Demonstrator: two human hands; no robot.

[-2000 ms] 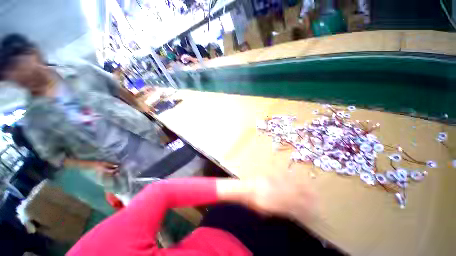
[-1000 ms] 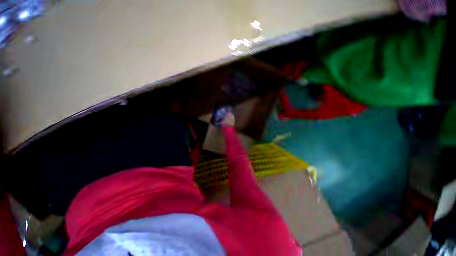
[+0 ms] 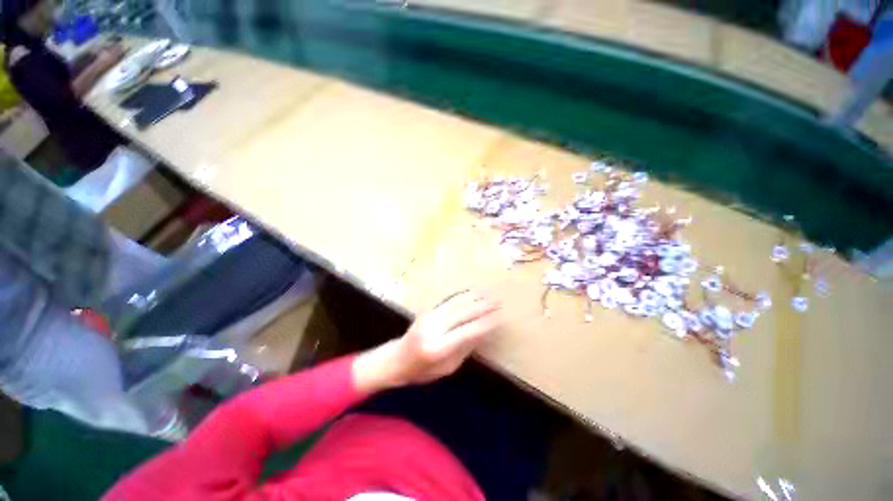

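Note:
A tangled pile of wired discs [image 3: 622, 245], whitish with thin red-brown leads, lies on the tan bench [image 3: 333, 186]. A few discs [image 3: 780, 253] lie apart to the right of the pile. My left hand [image 3: 452, 336] is at the bench's near edge, left of and below the pile and not touching it. Its fingers are loosely bent and slightly apart, with nothing seen in them; the palm side is hidden. My right hand is out of the picture.
The green conveyor belt [image 3: 548, 93] runs behind the bench. A person in grey clothing [image 3: 49, 235] stands close at left. Another person [image 3: 64, 93] is at the bench's far left, by white round housings [image 3: 137, 67] and a dark item. Small white parts [image 3: 776, 487] lie at the lower right.
The view has swung from below the bench back to the bench top and pile. My right hand, a second ago at an open carton with something dark, is out of view; my left hand shows again.

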